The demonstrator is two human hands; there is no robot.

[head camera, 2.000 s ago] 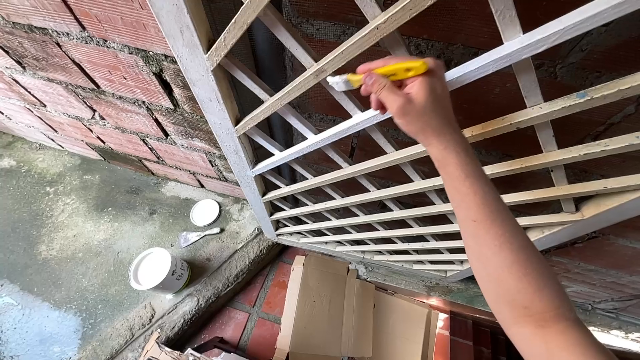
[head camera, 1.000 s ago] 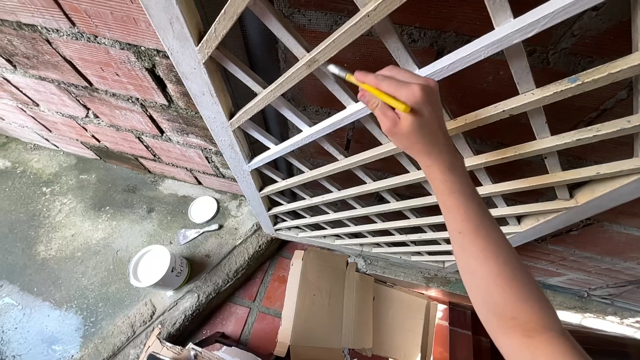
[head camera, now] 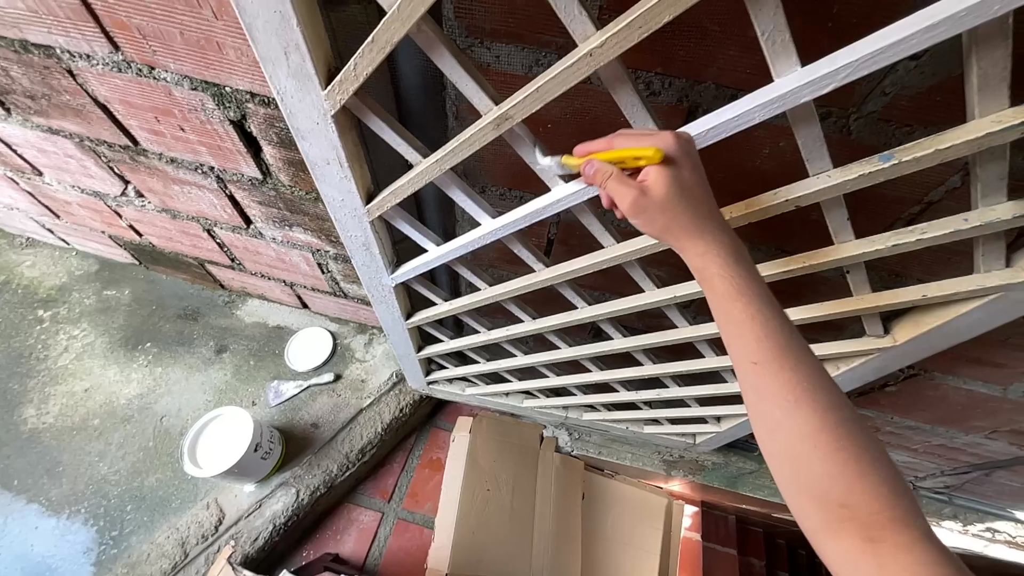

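Note:
My right hand (head camera: 652, 188) grips a paintbrush with a yellow handle (head camera: 620, 158). Its white-coated bristles (head camera: 550, 162) are at a crossing slat of the wooden lattice, just above a diagonal slat (head camera: 480, 234) that looks freshly white. Other front slats, such as the one above it (head camera: 512, 112), are cream and worn. The lattice's pale outer frame (head camera: 312, 160) runs down on the left. At lower left, an open paint can (head camera: 220, 442) of white paint stands on the concrete, near its round white lid (head camera: 310, 349) and a paint-smeared brush or scraper (head camera: 298, 389). My left hand is out of view.
A brick wall (head camera: 160, 120) rises at the left, and more brick lies behind the lattice. A rough concrete ledge (head camera: 320, 480) edges the floor. Flattened cardboard (head camera: 512, 504) lies on red tiles (head camera: 404, 544) at the bottom. A wet, bluish-white patch (head camera: 40, 532) shines at lower left.
The brush has turned in my right hand: one second ago its handle slanted down to the right, and now it lies almost level. The bristles have moved down toward the white diagonal slat.

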